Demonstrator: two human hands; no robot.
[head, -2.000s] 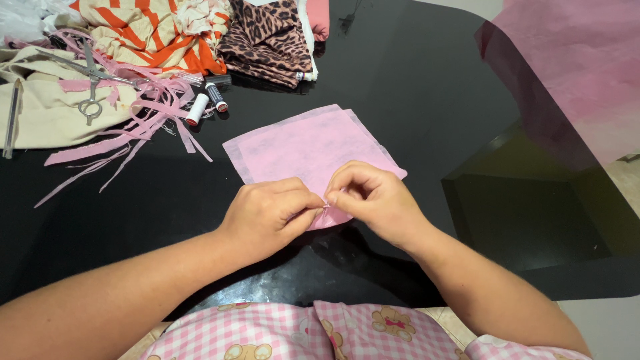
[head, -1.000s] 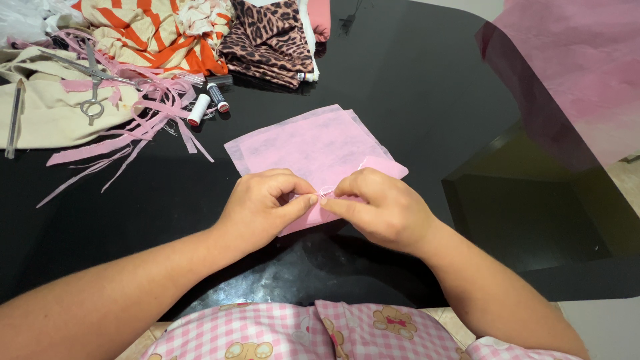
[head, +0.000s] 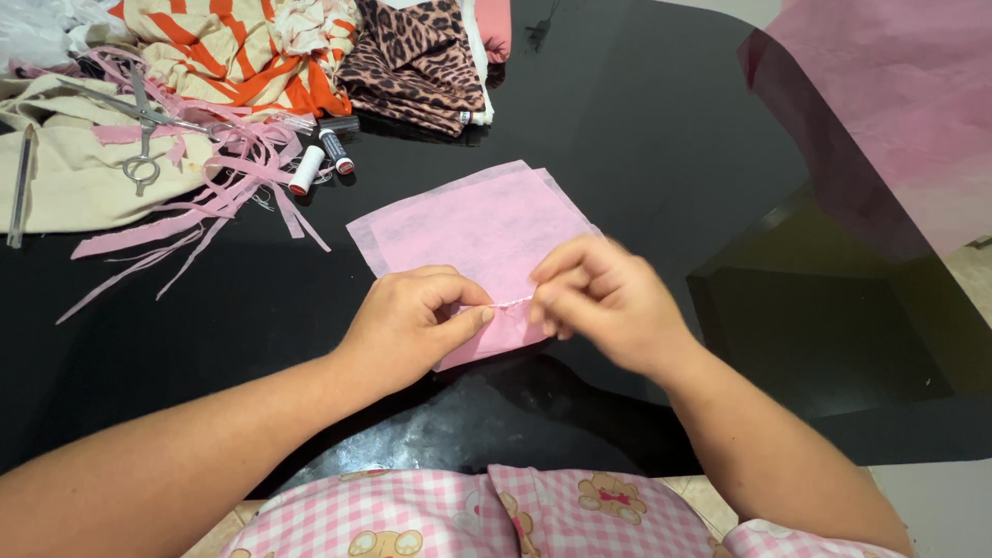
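Thin pink fabric sheets (head: 473,225) lie layered on the glossy black table. Across their lower part runs a short, light twisted strand or gathered strip (head: 513,301), too small to tell which. My left hand (head: 422,318) pinches its left end between thumb and forefinger. At its right end is my right hand (head: 601,298), fingers curled and slightly blurred; whether they grip the strand cannot be told. The lower edge of the fabric shows beneath both hands.
Scissors (head: 143,124), a pen (head: 22,186) and pink fabric strips (head: 232,178) lie on cream cloth at left. Two thread spools (head: 308,170) stand close by. Orange-striped cloth (head: 209,46) and folded leopard-print fabric (head: 418,62) lie behind. Pink sheeting (head: 907,101) is at far right.
My right hand has shifted right from my left fingertips, and a length of the light strand now shows between the hands. The fabric corner raised near my right hand one second ago no longer shows.
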